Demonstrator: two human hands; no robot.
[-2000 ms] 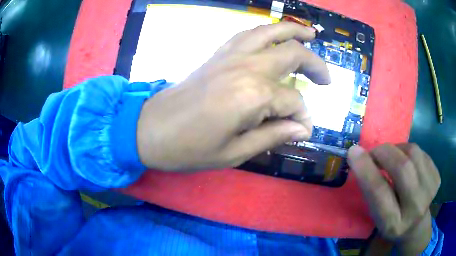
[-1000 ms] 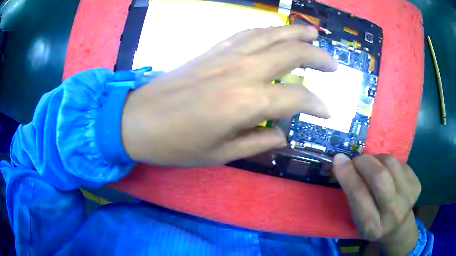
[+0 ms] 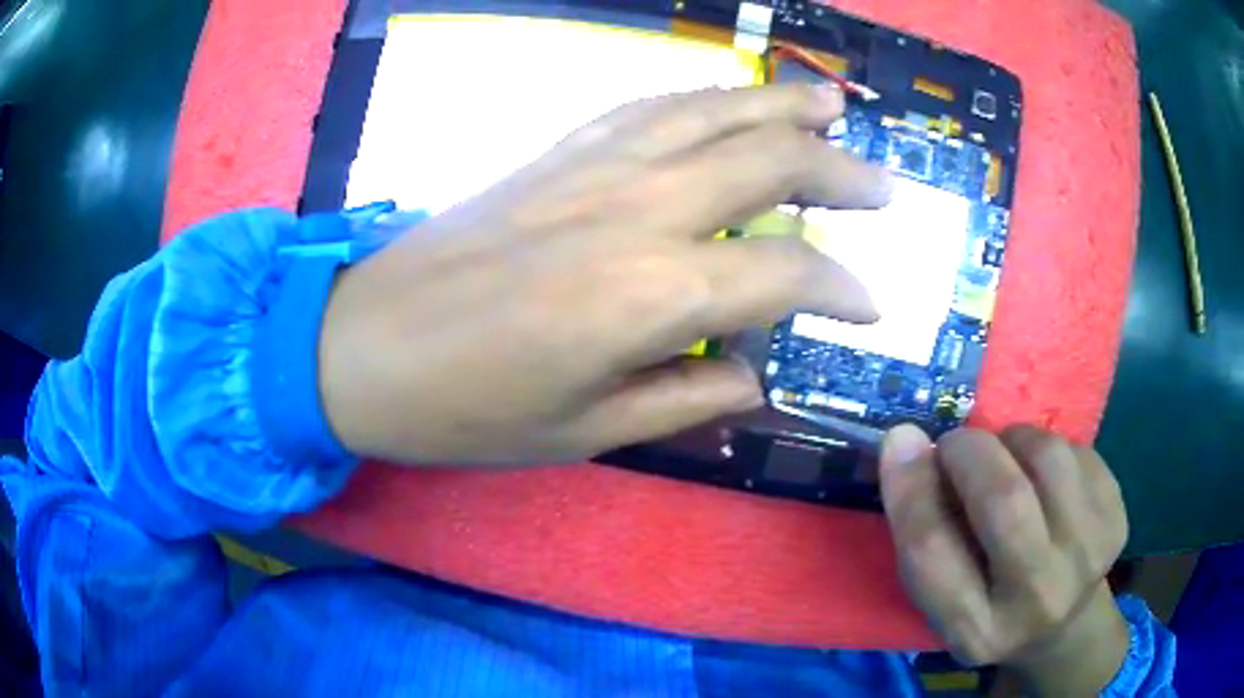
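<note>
The opened tablet [image 3: 368,123] lies insides up. Its white battery [image 3: 546,82] glares at left and its blue main board [image 3: 873,375] is at right, with a glaring silver shield cover [image 3: 907,259]. My left hand [image 3: 573,286] is spread over the battery and board, fingers apart, and hides the middle of the tablet. My right hand [image 3: 1003,532] is curled at the tablet's lower right edge. Thin, blurred tweezers [image 3: 825,420] seem to run left from its fingertips along the board's lower edge. Red battery wires [image 3: 821,66] show above my left fingers.
The tablet lies on a red foam pad [image 3: 614,552] on a dark-green bench [image 3: 82,177]. A thin yellow stick [image 3: 1179,211] lies on the bench at the right. My blue sleeves and clothing fill the lower left.
My right hand has moved left along the tablet's lower edge. My left hand has shifted left and its fingers are more spread, showing more of the lower board.
</note>
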